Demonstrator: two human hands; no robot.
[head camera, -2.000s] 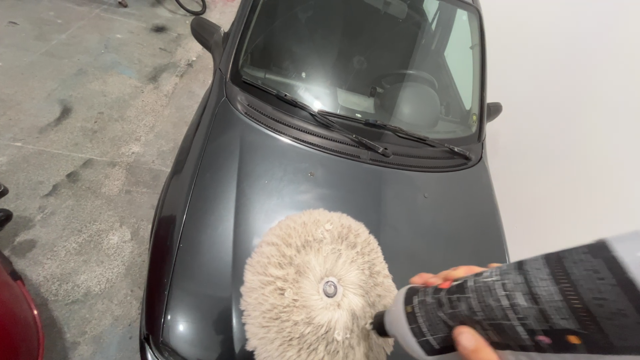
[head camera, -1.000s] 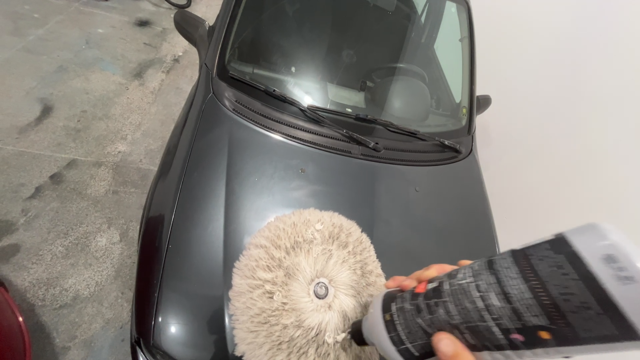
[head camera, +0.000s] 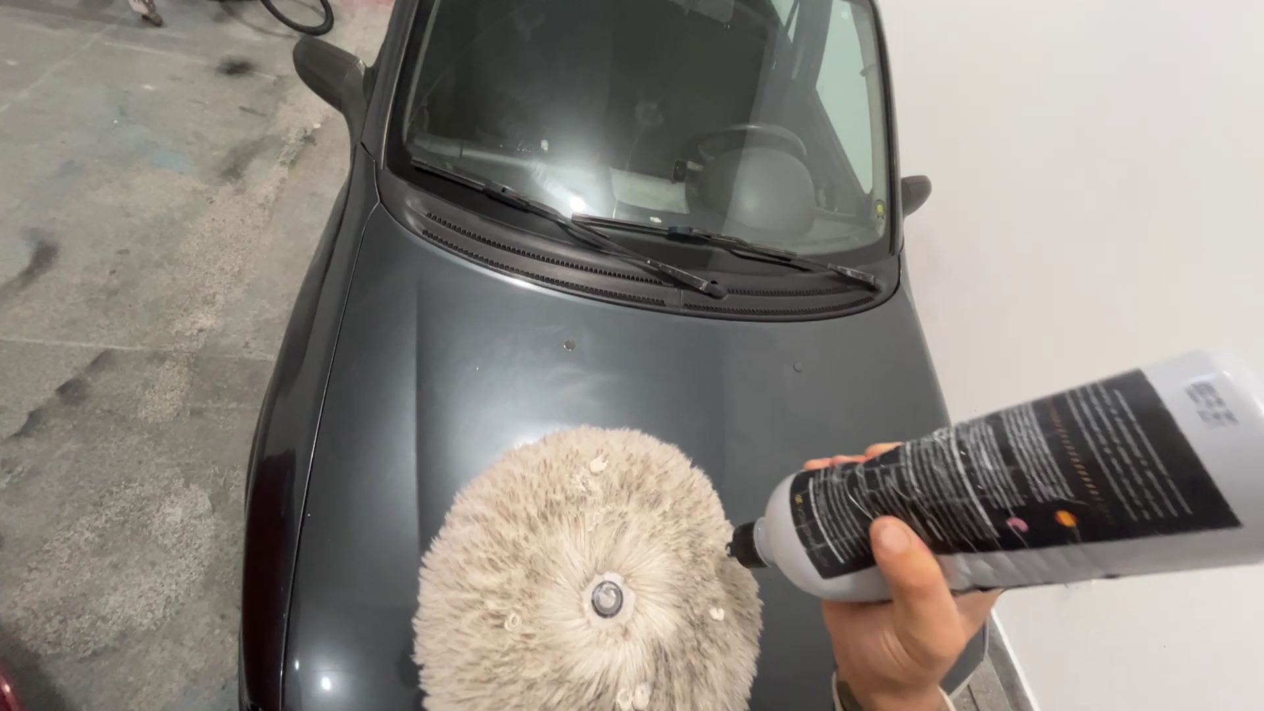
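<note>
My right hand (head camera: 904, 602) is closed around a grey plastic squeeze bottle (head camera: 997, 484) with a black printed label, held tilted on its side. Its black nozzle (head camera: 748, 545) points left, at the right edge of a round cream wool polishing pad (head camera: 583, 533). The pad faces up toward me, with a round metal fitting (head camera: 606, 597) at its centre and several small pale dabs on the wool. Behind it lies the dark grey car bonnet (head camera: 632, 385). My left hand is out of view, as is whatever carries the pad.
The windshield (head camera: 632, 118) and its wipers (head camera: 612, 242) are beyond the bonnet. A side mirror (head camera: 331, 71) juts out at the left over the stained concrete floor (head camera: 148, 247). A white wall (head camera: 1076, 217) stands close on the right. A dark red edge shows at the lower left.
Small pale dabs now show at several places around the pad, none being plain two seconds ago. The bottle's nozzle has moved up along the pad's right side.
</note>
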